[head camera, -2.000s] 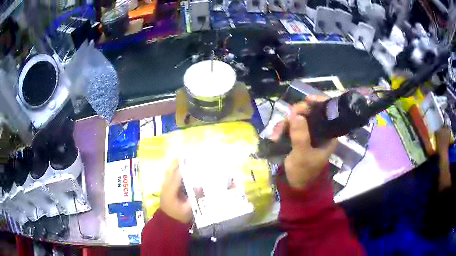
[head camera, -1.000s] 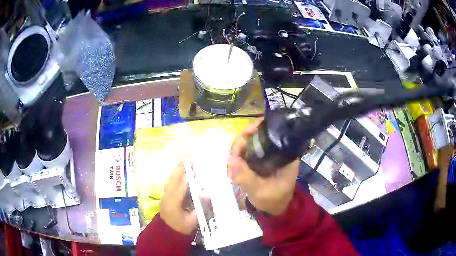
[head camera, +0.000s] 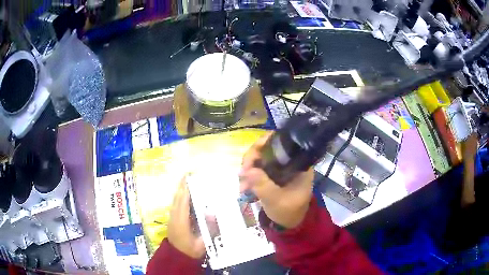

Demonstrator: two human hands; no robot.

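A white flat rectangular housing [head camera: 241,244], partly overexposed, lies on the yellow pad [head camera: 155,185] and reaches past its near edge. My left hand [head camera: 185,223] rests against the housing's left side. My right hand [head camera: 281,193] is closed around the black electric screwdriver [head camera: 300,147] above the housing's right side; its cord runs up to the right. The hand and the glare hide the bit and where it touches.
A round tin [head camera: 219,91] with an upright stick stands on a brown board behind the pad. Metal feeder boxes [head camera: 370,153] sit at right. White units with black domes [head camera: 45,209] stand at left. A bag of small grains [head camera: 86,83] is rear left. A person's arm [head camera: 469,169] shows far right.
My right hand has brought the screwdriver from the right over the housing and stays there. My left hand remains at the housing's left side. The view has shifted slightly.
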